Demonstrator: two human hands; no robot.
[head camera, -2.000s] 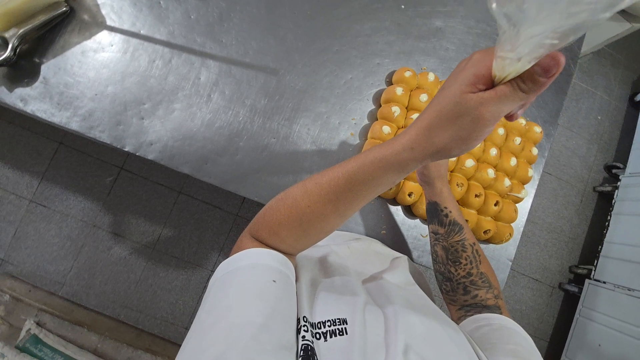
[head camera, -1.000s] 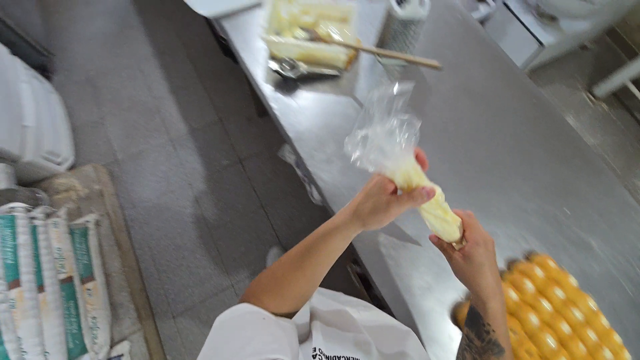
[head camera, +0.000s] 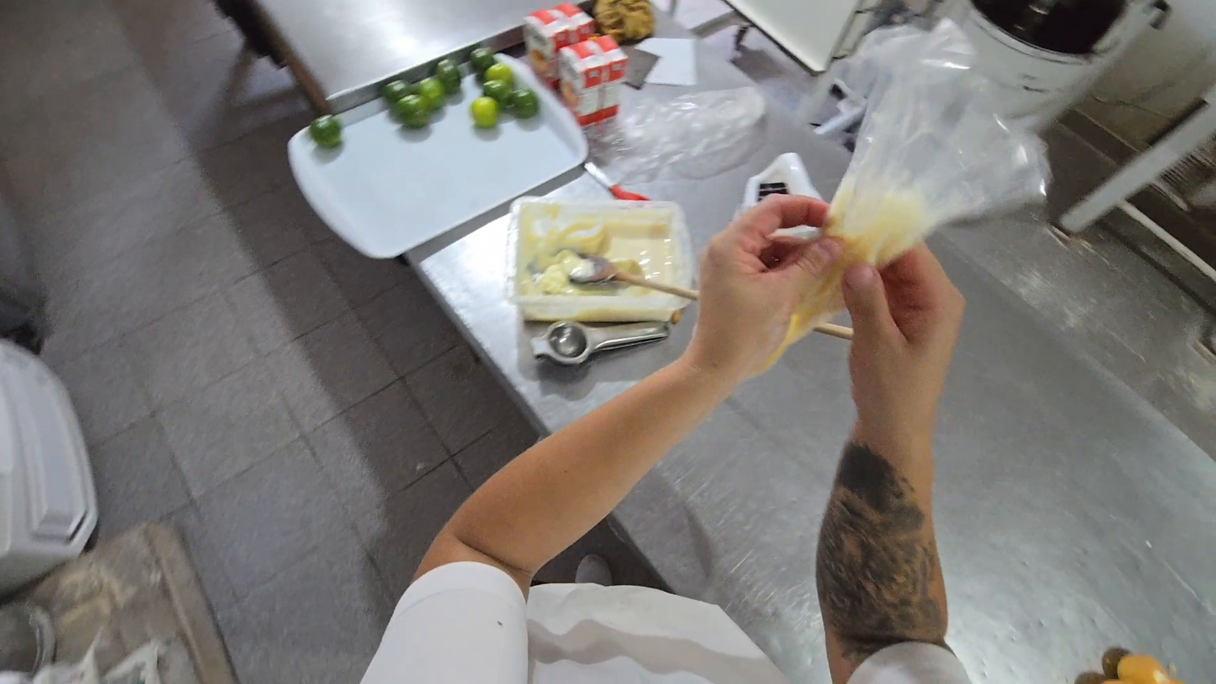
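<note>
My left hand and my right hand both pinch a clear plastic piping bag with pale yellow cream in its lower part. Its wide, loose end stands up above my fingers, and its lower end is largely hidden behind my left hand. Beyond my left hand lies a plastic tub with pale cream, and a wooden spoon rests in it, its handle passing behind my hands. A metal citrus squeezer lies beside the tub. Filled yellow-orange pieces show at the bottom right corner.
A white tray with several green limes overhangs the metal table. Red and white cartons, a crumpled plastic sheet and a red-handled tool lie behind the tub. A white bin stands on the floor at left.
Both hands have moved up the bag to its loose upper part; a second ago they held its cream-filled body. Two seconds ago the bag was over the yellow-orange pieces. The view has swung toward the tub.
</note>
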